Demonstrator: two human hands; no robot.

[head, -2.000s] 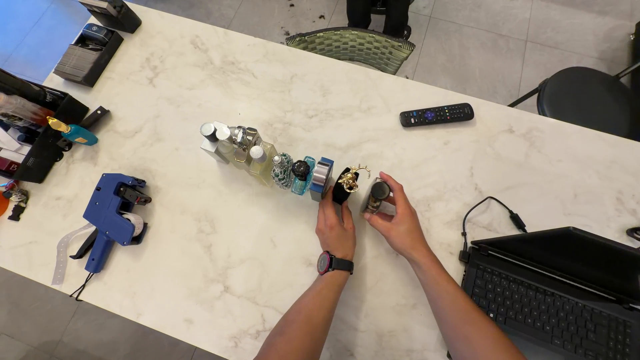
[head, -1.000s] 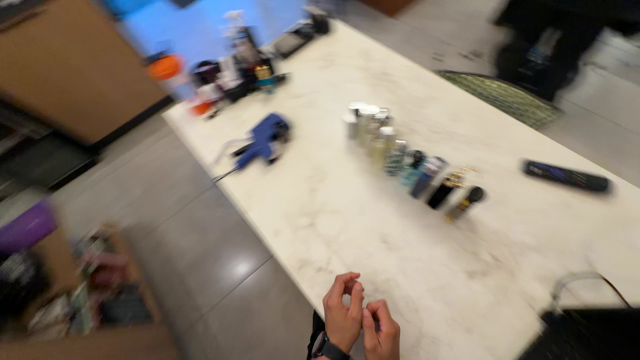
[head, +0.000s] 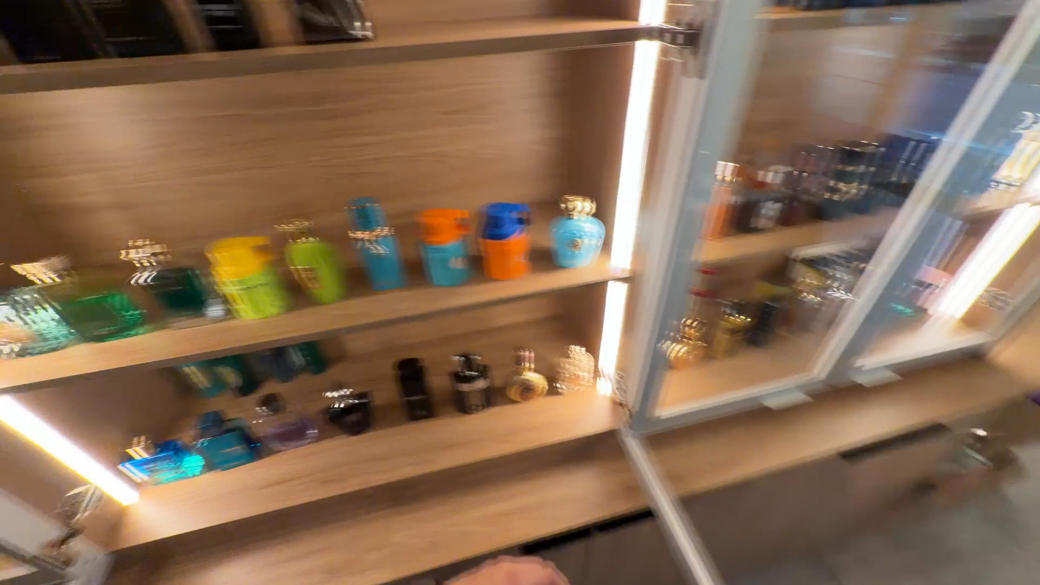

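Part of one of my hands (head: 510, 571) shows at the bottom edge, blurred and cut off; which hand it is and what its fingers do cannot be told. The other hand is out of view. Above it, perfume bottles stand on two wooden shelves of a lit cabinet. The upper row has a light blue bottle with a gold cap (head: 578, 234), an orange bottle with a blue cap (head: 505, 244), a blue bottle with an orange cap (head: 445, 248) and a yellow-green bottle (head: 249, 280). Below are a black bottle (head: 414, 390) and a round gold bottle (head: 527, 385).
A glass door with a pale frame (head: 674, 244) stands at the right of the shelves, with more bottles behind glass. A wooden ledge (head: 390, 520) runs below. Bright light strips (head: 638, 146) line the cabinet's sides. Another door edge is at lower left.
The view has swung from the marble table to the cabinet. Two seconds ago my hands were at the row of bottles on the table; one second ago they were close together near its edge.
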